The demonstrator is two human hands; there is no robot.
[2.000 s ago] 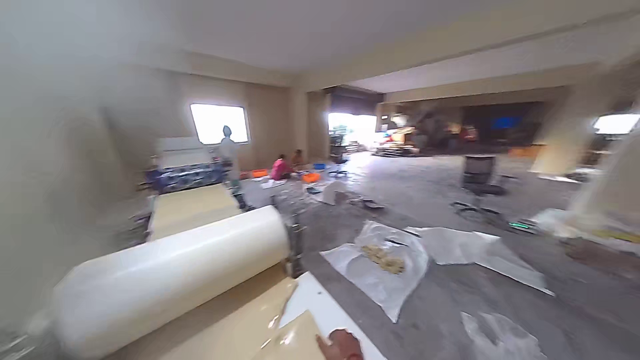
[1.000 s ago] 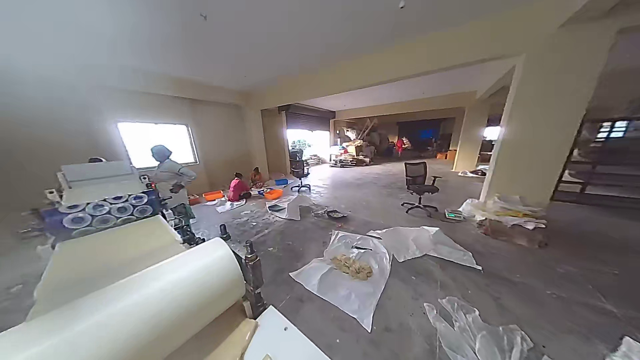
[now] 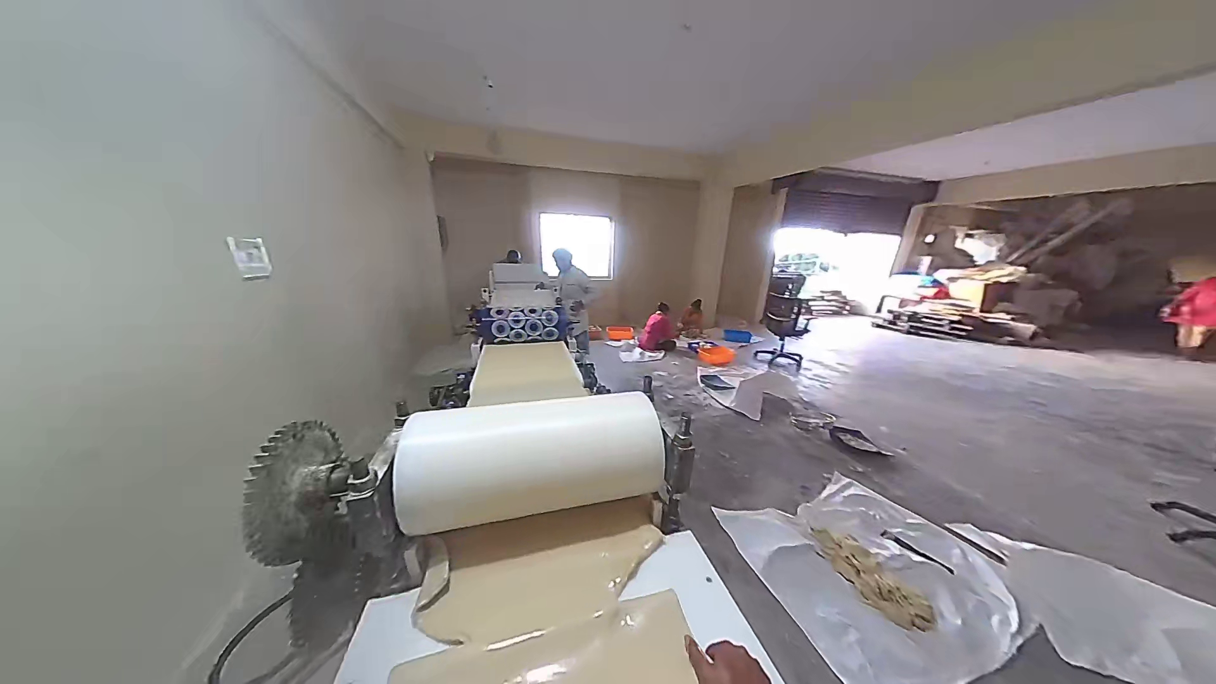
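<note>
My right hand [image 3: 727, 662] shows at the bottom edge, its fingertips at the right edge of a sheet of pale, shiny dough [image 3: 570, 648] on a white board [image 3: 708, 575]. Whether the fingers grip the sheet is not clear. My left hand is out of sight. Beyond the sheet, more dough [image 3: 532, 579] lies under a large white roller [image 3: 527, 465] set in a metal frame. Behind the roller a pale band of dough or belt [image 3: 527, 372] runs back to a machine with blue-framed rollers [image 3: 521, 325].
A toothed gear [image 3: 296, 494] stands left of the roller, near the wall. On the floor at right lies a plastic sheet [image 3: 788, 560] with dough scraps [image 3: 874, 581]. One person [image 3: 570, 285] stands by the far machine; others [image 3: 657, 328] sit near an orange tub [image 3: 715, 355]. An office chair [image 3: 785, 318] stands beyond.
The view has swung left since one second ago, bringing the gear and left wall into sight. My right hand, out of view one second ago, shows again at the bottom edge.
</note>
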